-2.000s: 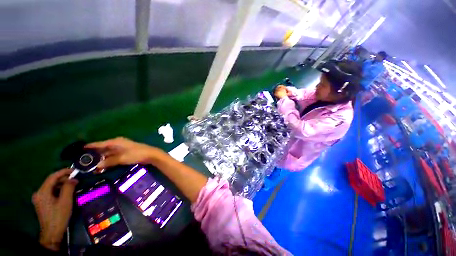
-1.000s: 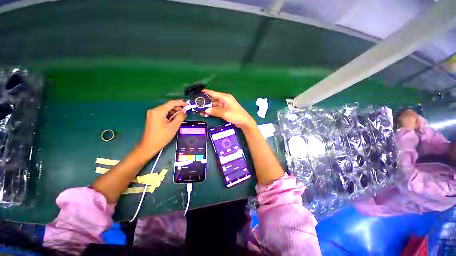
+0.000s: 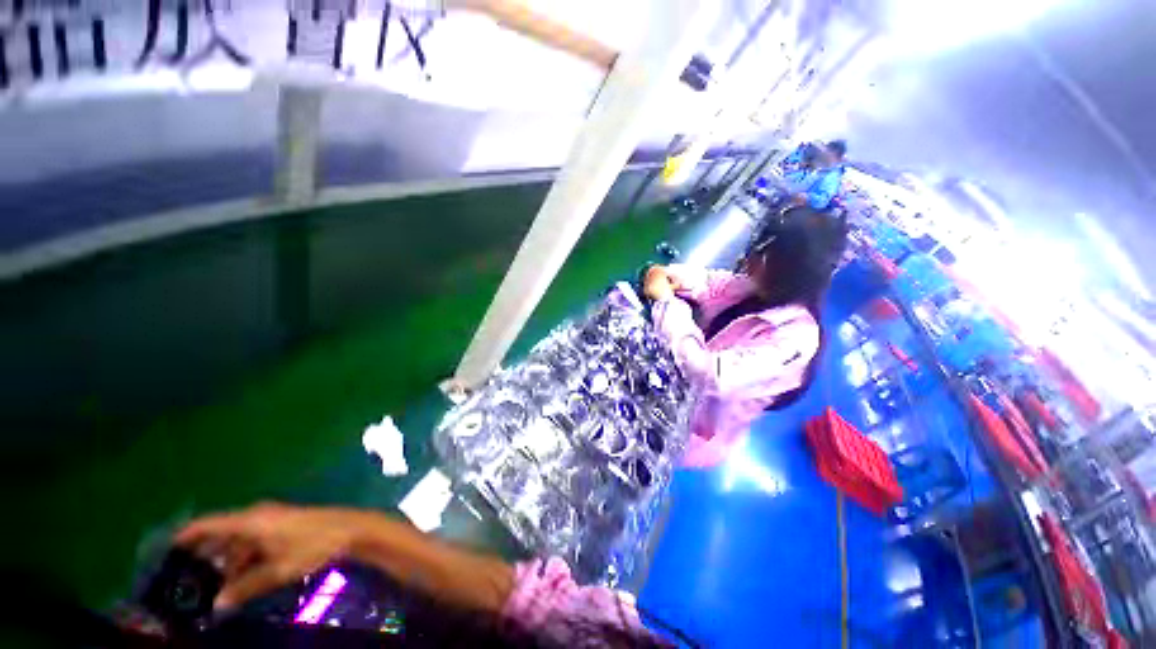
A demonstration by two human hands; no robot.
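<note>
A round black device, probably a smartwatch (image 3: pixel 184 588), is at the lower left, dark and blurred. My right hand (image 3: pixel 273 548) holds it, fingers curled over its upper right side. My left hand is not visible; that corner is dark and cut off by the picture's edge. Below my right forearm, part of a phone screen (image 3: pixel 321 596) shows a bright purple band, with small coloured spots to its right. The rest of the phone area is dark or hidden.
A clear blister tray (image 3: pixel 571 437) with dark round units lies right of a white post (image 3: pixel 545 260). A crumpled white lump (image 3: pixel 384 446) and a white slip (image 3: pixel 426 500) lie left of it. A person in pink (image 3: pixel 748 355) works beyond the tray. A red crate (image 3: pixel 853 460) stands on the blue floor.
The view has swung up and to the right from the bench. The phones and hands now sit low at the left, and my left hand has left the picture. My right hand still holds the device.
</note>
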